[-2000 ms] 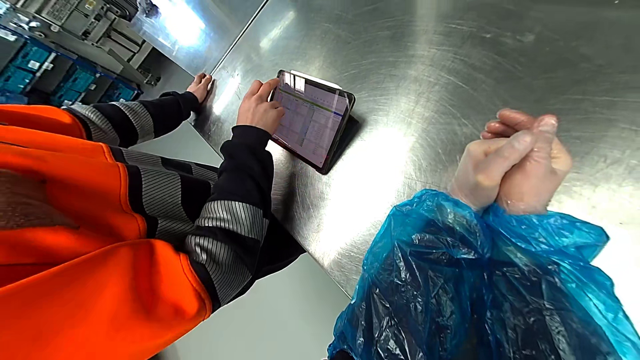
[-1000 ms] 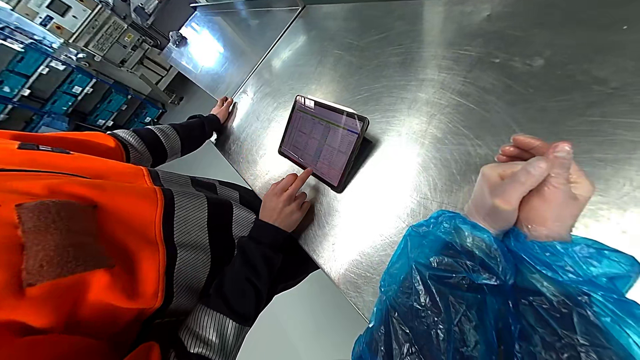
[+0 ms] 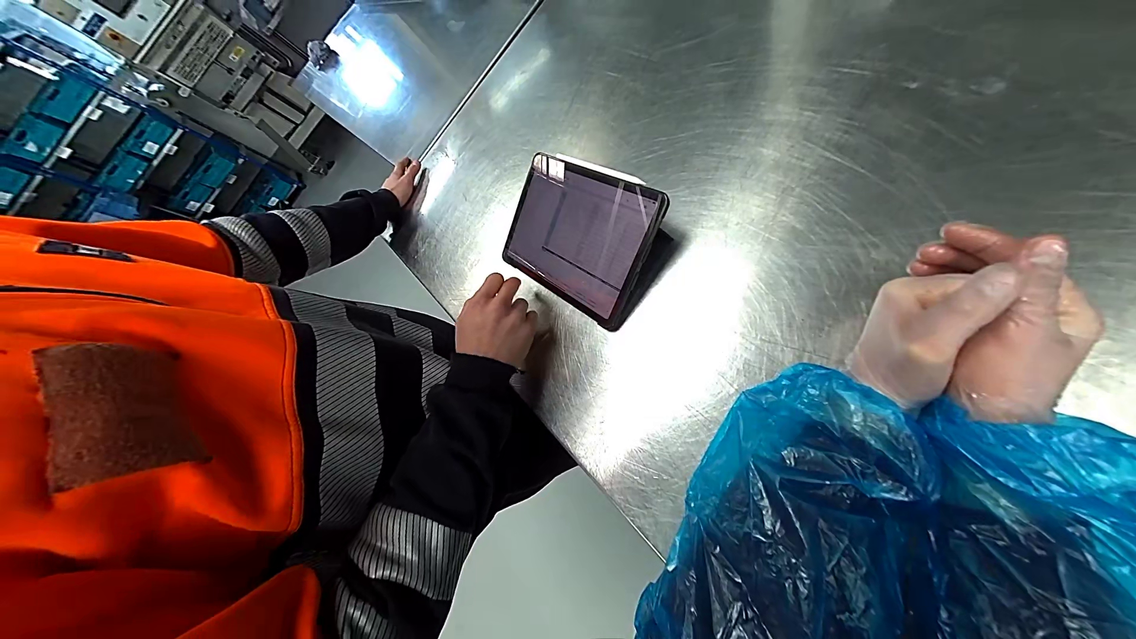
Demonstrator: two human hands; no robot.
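My left hand (image 3: 923,333) and my right hand (image 3: 1021,351), both in clear thin gloves, are clasped together above the steel table at the right. Blue plastic sleeves (image 3: 825,497) cover both forearms. No object shows between the hands, though their inner sides are hidden. A tablet (image 3: 581,240) in a dark case leans on its stand to the left of them, with a white stylus (image 3: 599,169) along its top edge. Its screen is lit.
The stainless steel table (image 3: 799,177) has a near edge running diagonally. A co-worker (image 3: 204,382) in an orange and black jacket stands at the left, one hand (image 3: 404,182) at the table edge, the other (image 3: 497,319) beside the tablet. Teal crates (image 3: 146,138) fill racks behind.
The co-worker's near hand has drawn back from the tablet to the table edge, and the tablet's screen shows a different layout. My hands stay clasped.
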